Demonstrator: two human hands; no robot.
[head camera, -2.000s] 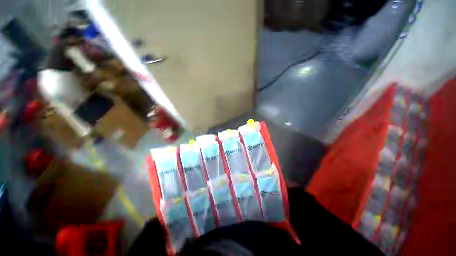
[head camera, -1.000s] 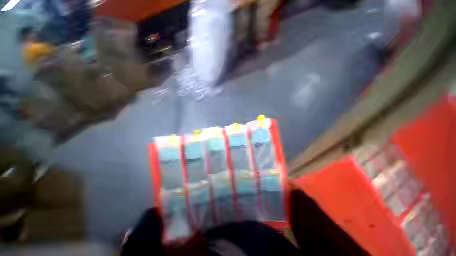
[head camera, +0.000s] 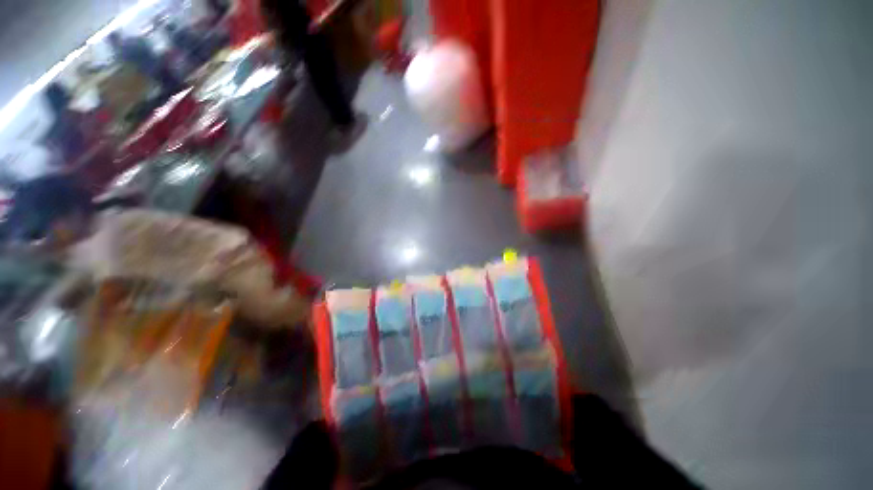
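Note:
A red plastic tray (head camera: 538, 297) is held level in front of my body at the bottom centre. It holds bagged units (head camera: 433, 325) in two rows, with pale tops, grey-blue insides, dark print and yellow dots near some ends. Dark shapes of my arms or sleeves lie along both sides of the tray's near end. My hands themselves cannot be made out; they are dark or hidden beside or under the tray.
Grey floor (head camera: 349, 220) runs ahead. Tall red tray stacks (head camera: 541, 86) stand by the white wall (head camera: 737, 239), with a low red stack (head camera: 552, 212) before them. A blurred white round object (head camera: 445, 86) is beside them. A cluttered bench is left; a person's dark leg (head camera: 325, 77) shows ahead.
The view has swung from a doorway and nearby red stacks at the right to an aisle along a white wall. The tray stays held in front of me.

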